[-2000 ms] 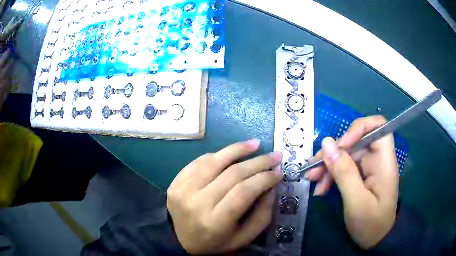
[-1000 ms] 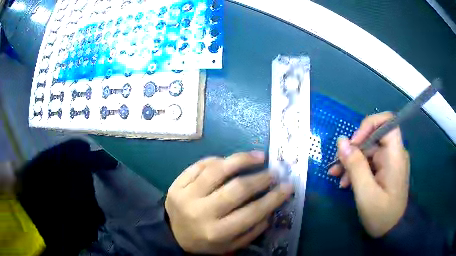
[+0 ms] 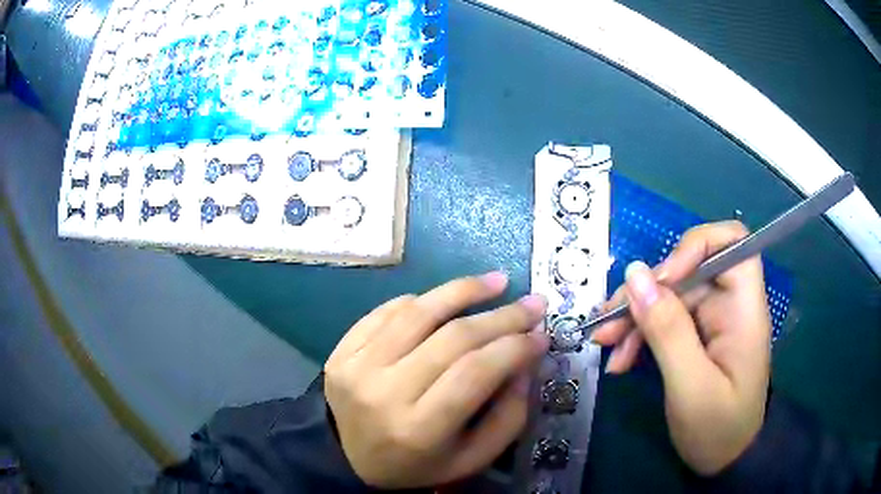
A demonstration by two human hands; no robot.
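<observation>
A metal fixture strip (image 3: 572, 289) lies upright in the picture with a single row of round units in its nests. My left hand (image 3: 440, 381) lies along the strip's left edge, its fingertips touching it beside one round unit (image 3: 566, 333). My right hand (image 3: 710, 347) holds silver tweezers (image 3: 763, 236), whose tip is on that same round unit. A dark-blue dot sheet (image 3: 642, 227) lies under the strip's right side and partly behind my right hand. Whether a dot sits at the tweezer tip is too small to tell.
At the upper left, a white foam board (image 3: 232, 236) carries rows of paired units, with a light-blue release sheet (image 3: 290, 77) over its upper part. A white curved strip (image 3: 667, 68) crosses the upper right. Grey floor with a yellow line (image 3: 72, 338) shows at the lower left.
The fixture strip has slid towards me, with a different unit now under the tweezers. The tweezer tip went from the dot sheet back to the strip. The person at the left is gone from view.
</observation>
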